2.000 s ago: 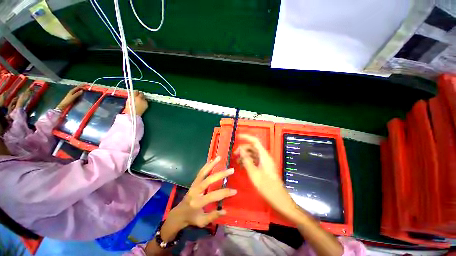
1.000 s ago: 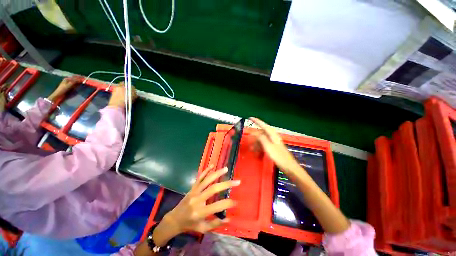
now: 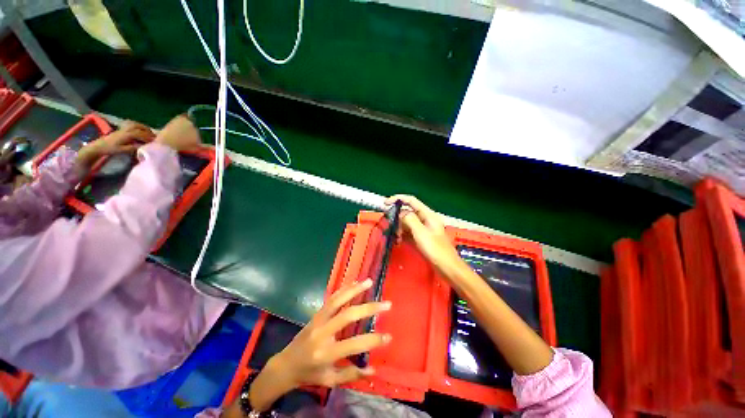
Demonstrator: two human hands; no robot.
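A thin black tablet [image 3: 381,277] stands on its long edge, nearly upright, over a red foam tray [image 3: 410,306] with a plain red floor. My left hand [image 3: 335,339] holds its near end, with the fingers spread over the side facing right. My right hand [image 3: 418,224] is at its far top corner, with the fingers on the edge. A second tablet [image 3: 492,306] lies flat in the tray to the right. Its dark screen shows small green and white text lines and is partly behind my right forearm.
Red trays [image 3: 666,318] lean in a stack at the right. White cables [image 3: 219,155] hang at the left. A person in a pink smock [image 3: 98,286] works over trayed tablets on the left. A white sheet [image 3: 539,90] hangs from the shelf above.
My right hand has moved from over the empty recess to the tablet's far top corner. My left hand stays on the near end. The neighbour's hands and trays have shifted.
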